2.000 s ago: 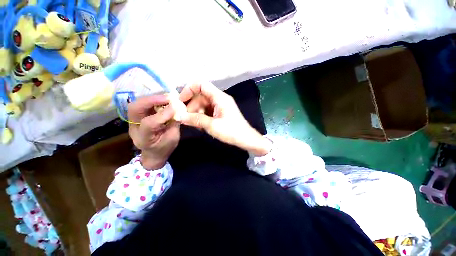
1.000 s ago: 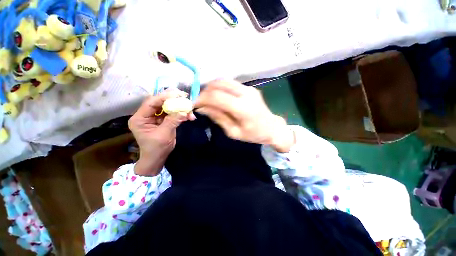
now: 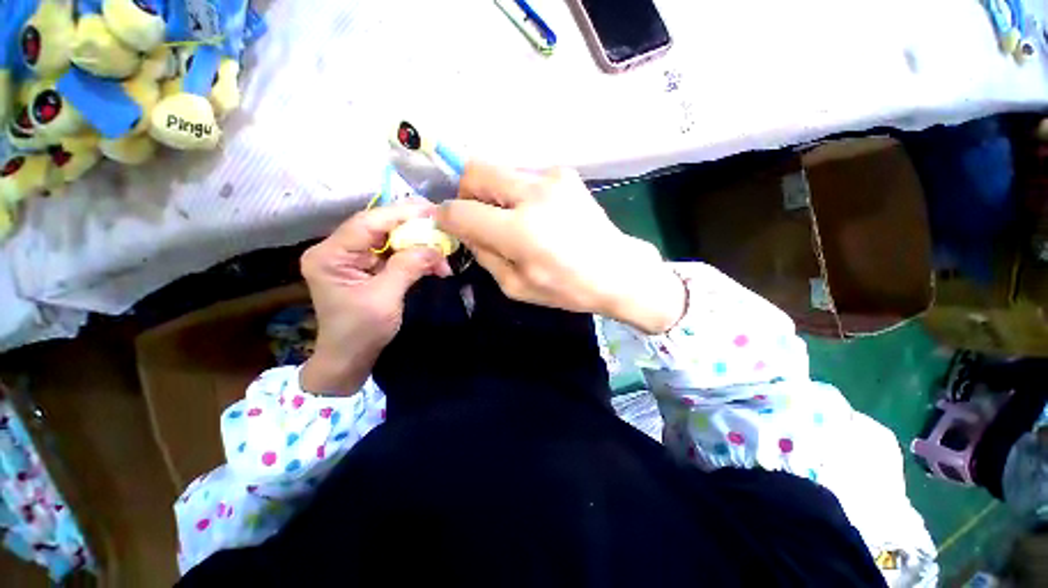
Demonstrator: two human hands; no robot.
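Note:
A small plush piece has a pale-yellow stuffed end point(image 3: 420, 234) between my hands, above my dark-clothed lap. Its blue strip point(image 3: 451, 157) runs up behind my right fingers to a yellow part with a red-black eye patch point(image 3: 409, 136) at the table's edge. My left hand point(image 3: 365, 281) pinches the yellow end between thumb and fingers. My right hand point(image 3: 540, 236) is bent with its fingertips at the top right of that end. Yellow thread loops beside my left fingertips. I cannot make out a needle.
Piled blue-yellow plush pieces point(image 3: 109, 86) lie on the white-covered table point(image 3: 287, 138) at the left. Snips point(image 3: 528, 23) and a phone point(image 3: 622, 29) lie at the top. An open carton point(image 3: 873, 236) stands on the green floor at right.
The yellow end has turned in my left hand from two seconds ago. Since one second ago, my right hand's fingertips have come in against it. The view has shifted slightly.

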